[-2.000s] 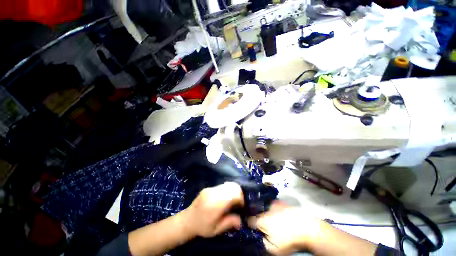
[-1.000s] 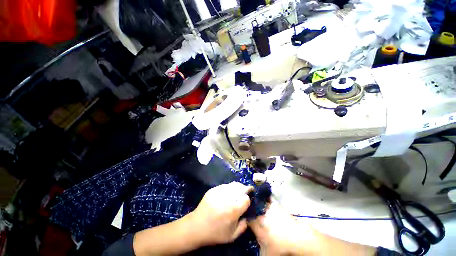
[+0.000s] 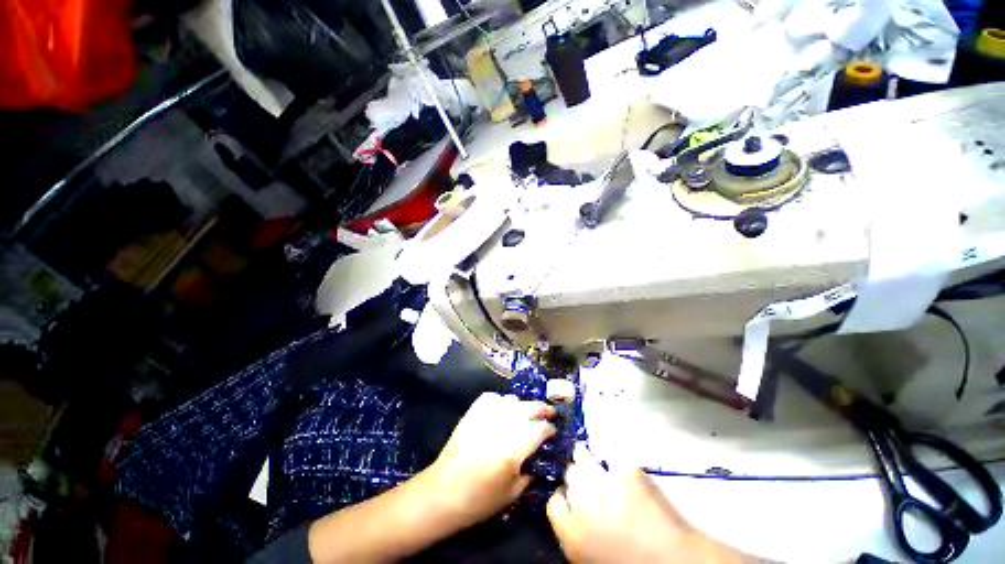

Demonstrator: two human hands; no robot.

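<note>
Navy tweed fabric [image 3: 344,432] with pale flecked lines lies left of the needle area, together with plain black fabric [image 3: 424,380]. A narrow part of the tweed runs up to the needle area [image 3: 548,361] of the off-white sewing machine [image 3: 683,275]. My left hand [image 3: 493,452] is closed on the cloth just in front of the needle, fingers curled. My right hand [image 3: 604,501] pinches the cloth edge beside it, nearer me; its fingertips are partly blurred. The exact layers between the hands are hard to make out.
Black-handled shears [image 3: 937,490] lie on the table at the right. A slim reddish-brown tool [image 3: 705,386] lies behind the needle. A white tape roll [image 3: 452,237] sits at the machine head's left end. A measuring tape [image 3: 755,358] hangs from the arm. White scraps [image 3: 816,55] are heaped behind.
The view has shifted, so the machine sits further left and higher. The dark bunched cloth between my hands now shows as a narrower strip at the needle. Both hands still hold the cloth.
</note>
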